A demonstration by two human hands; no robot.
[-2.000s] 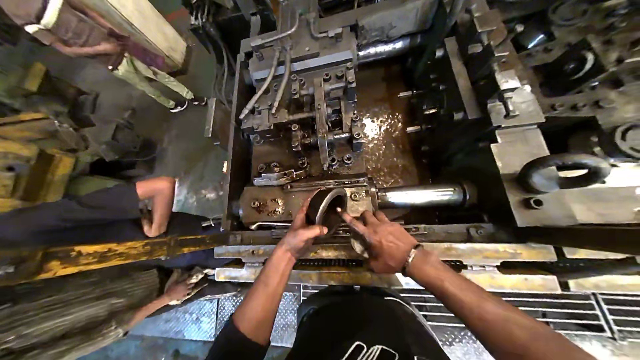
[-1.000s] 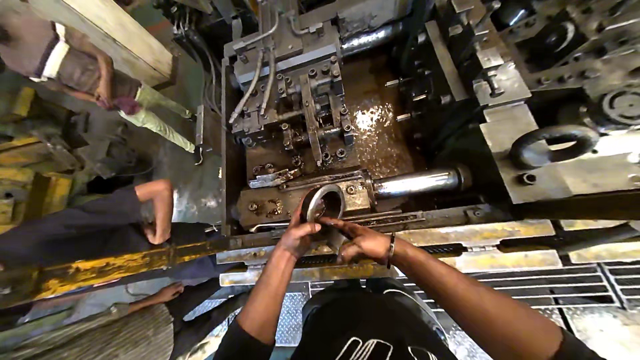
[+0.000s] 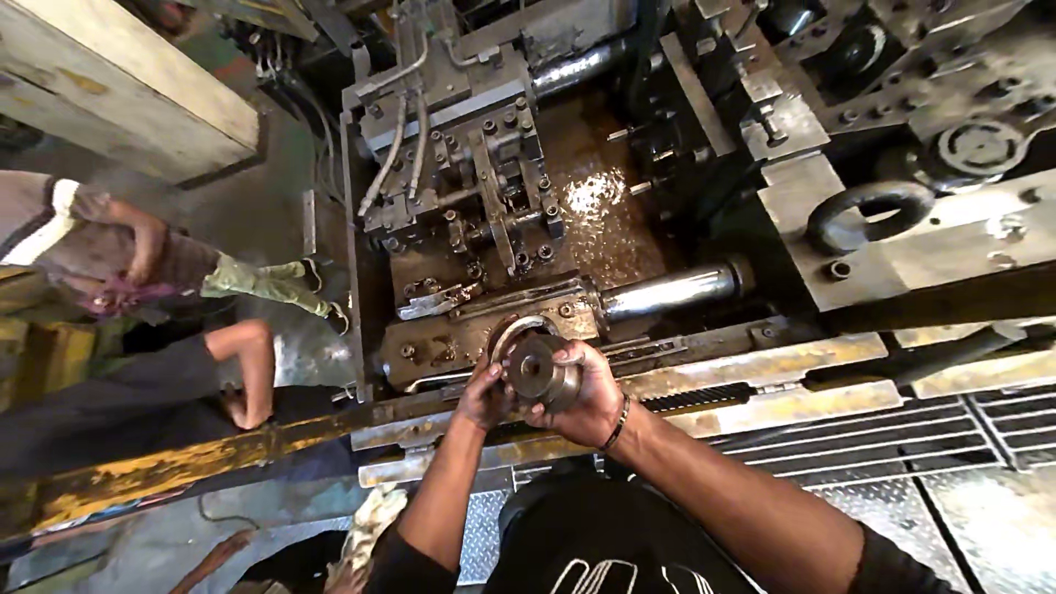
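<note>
My right hand (image 3: 587,396) grips a dark round stepped metal part (image 3: 535,369) with a small hole in the middle of its face. Behind that part, a shiny metal ring (image 3: 521,326) shows as an arc, with my left hand (image 3: 485,394) closed around its lower left side. Whether ring and round part touch, I cannot tell. Both are held over the near edge of an oily machine block (image 3: 429,346), beside a polished steel cylinder rod (image 3: 668,294).
A clamping fixture with bolts and hoses (image 3: 495,190) stands beyond my hands, next to wet oily metal. A lifting eye (image 3: 870,216) sits on the right plate. Yellow-edged rails (image 3: 767,359) run before me. Several people are at the left, one bent arm (image 3: 260,371) resting near a yellow beam (image 3: 165,462).
The dark round part now shows in my right hand, in front of the ring; its face was not seen before. The standing person at the left appears lower in the view, which has shifted.
</note>
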